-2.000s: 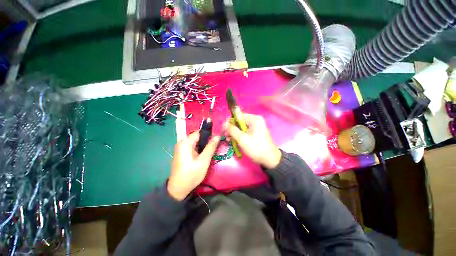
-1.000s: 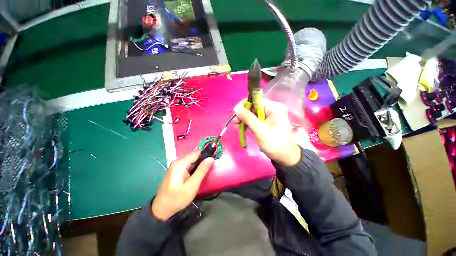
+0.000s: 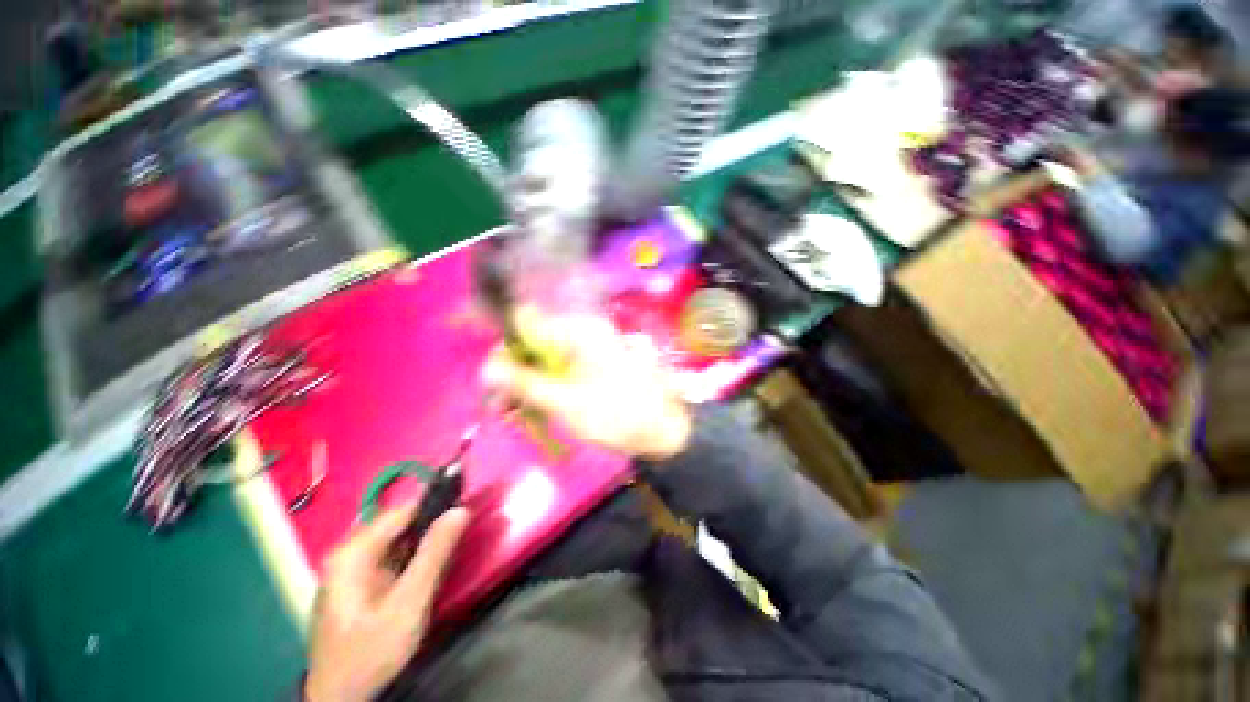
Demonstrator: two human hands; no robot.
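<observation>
The picture is blurred. My left hand [image 3: 377, 603] grips the black handle of the soldering iron [image 3: 436, 505], whose tip points up and right. The green ring PCB [image 3: 395, 483] lies on the pink sheet [image 3: 398, 357] just beyond my left fingers, partly hidden by the iron. My right hand [image 3: 603, 391] holds the yellow-handled pliers [image 3: 542, 343] above the sheet. The pliers' dark jaws point up and their lower part is blurred. A single wire lead [image 3: 313, 480] lies left of the ring.
A pile of wire leads [image 3: 206, 418] lies at the sheet's left edge. The framed tray [image 3: 329, 185] stands behind it. The fume hose [image 3: 699, 82], tip-cleaning pot [image 3: 717, 321] and orange piece [image 3: 646, 252] are behind and right. A carton [image 3: 1014, 370] stands at right, with a person's arm [image 3: 1113, 213] beyond.
The view has swung to the right, bringing the carton and a person into sight. Both hands keep their tools. The iron's tip now points away from the pliers, where it was near them before.
</observation>
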